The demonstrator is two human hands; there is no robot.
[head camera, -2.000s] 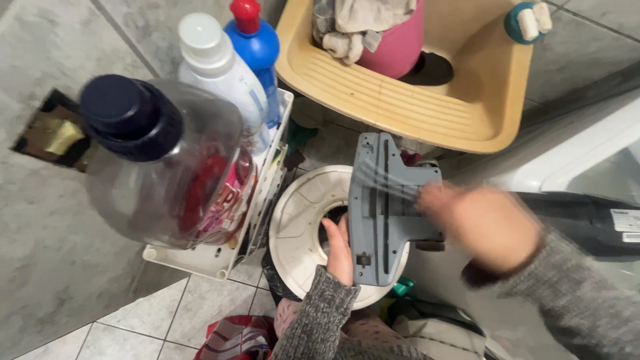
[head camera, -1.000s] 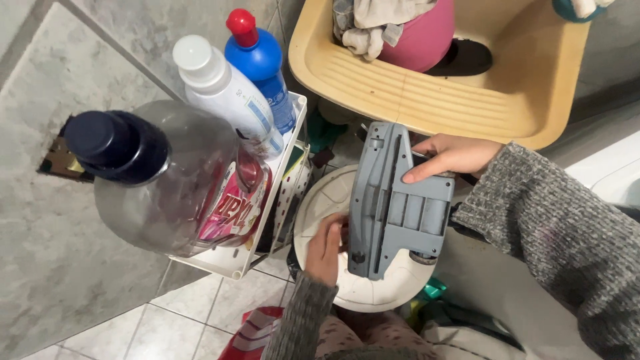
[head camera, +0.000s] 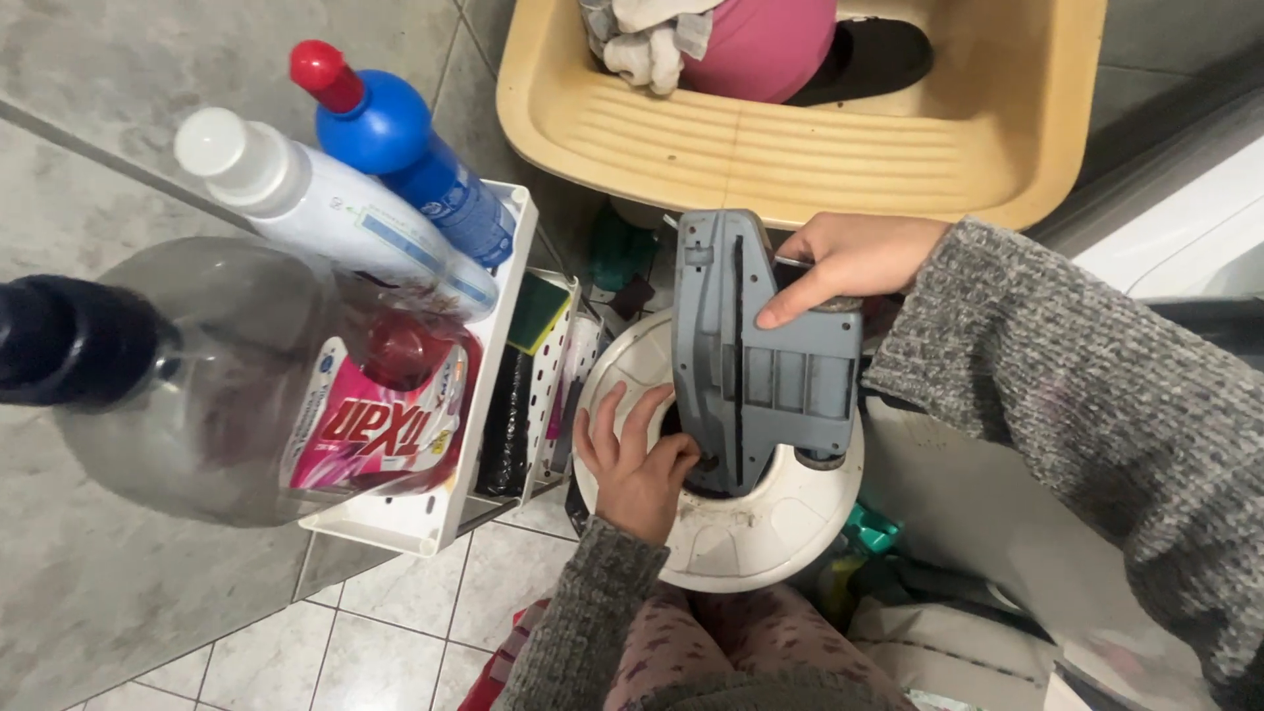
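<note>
A grey plastic vacuum cleaner floor head [head camera: 765,365] is held underside up over a round white lid [head camera: 731,543] with a dark central opening. My right hand [head camera: 849,262] grips its upper right part, with the thumb on the face and the other fingers partly hidden behind. My left hand [head camera: 637,459] is at its lower left edge; thumb and index finger pinch together there, the other fingers spread over the lid. Whether something small sits between those fingertips I cannot tell. A small wheel [head camera: 822,459] shows at the head's lower right corner.
On the left, a white plastic rack [head camera: 464,434] carries a large clear bottle [head camera: 207,395], a white bottle [head camera: 336,212] and a blue bottle [head camera: 420,158] with a red cap. A beige washtub [head camera: 790,158] holding cloths and a pink item stands at the top. White tiles [head camera: 385,632] show below.
The blurred right hand from two seconds ago now grips the floor head. My left hand has closed its thumb and index finger at the head's lower edge. The view has moved closer.
</note>
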